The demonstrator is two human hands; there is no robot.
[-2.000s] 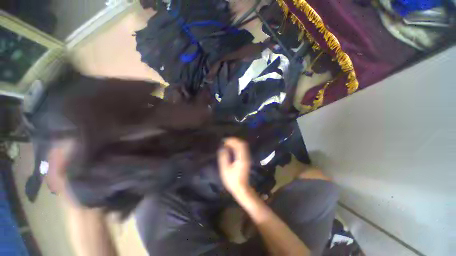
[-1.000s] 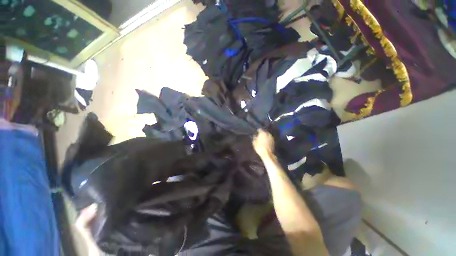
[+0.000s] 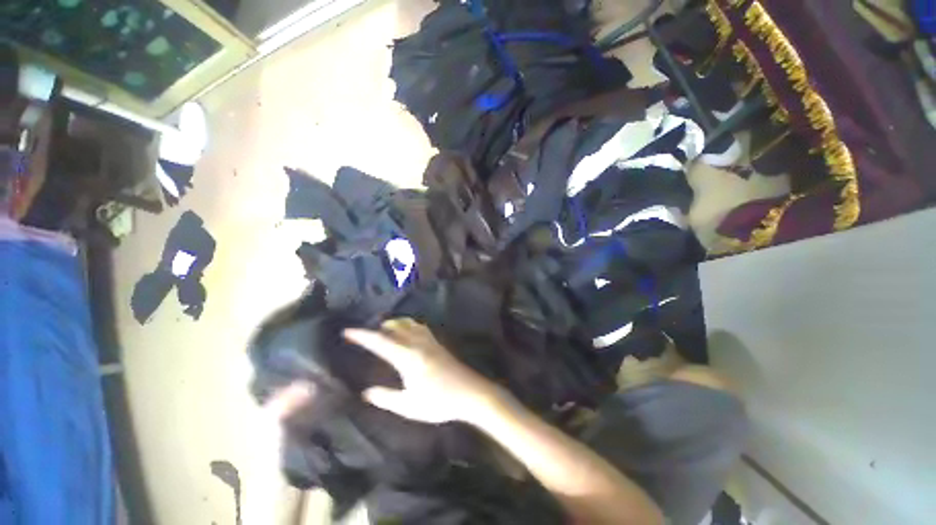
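A gathered bundle of dark brown-black cloth (image 3: pixel 339 436) lies over my lap at the lower centre. My left hand (image 3: pixel 293 402) is blurred and partly hidden at the bundle's left edge, and appears closed on the cloth. My right hand (image 3: pixel 416 371) lies on top of the bundle with its fingers spread, pointing left. Just beyond, a heap of dark cloth pieces (image 3: pixel 523 297) with white parts covers the floor. A dark bundle with blue strips (image 3: pixel 462 77) lies behind it.
A small dark piece with a white patch (image 3: pixel 183 263) lies on the pale floor at left. Blue cloth (image 3: pixel 46 379) hangs at the left edge. Maroon cloth with gold fringe (image 3: pixel 883 133) is at upper right, above a pale surface (image 3: pixel 821 349).
The dark cloth is gathered closer and more compact. My left hand has moved right and up. My right hand has moved left from the heap onto the bundle, its fingers now spread.
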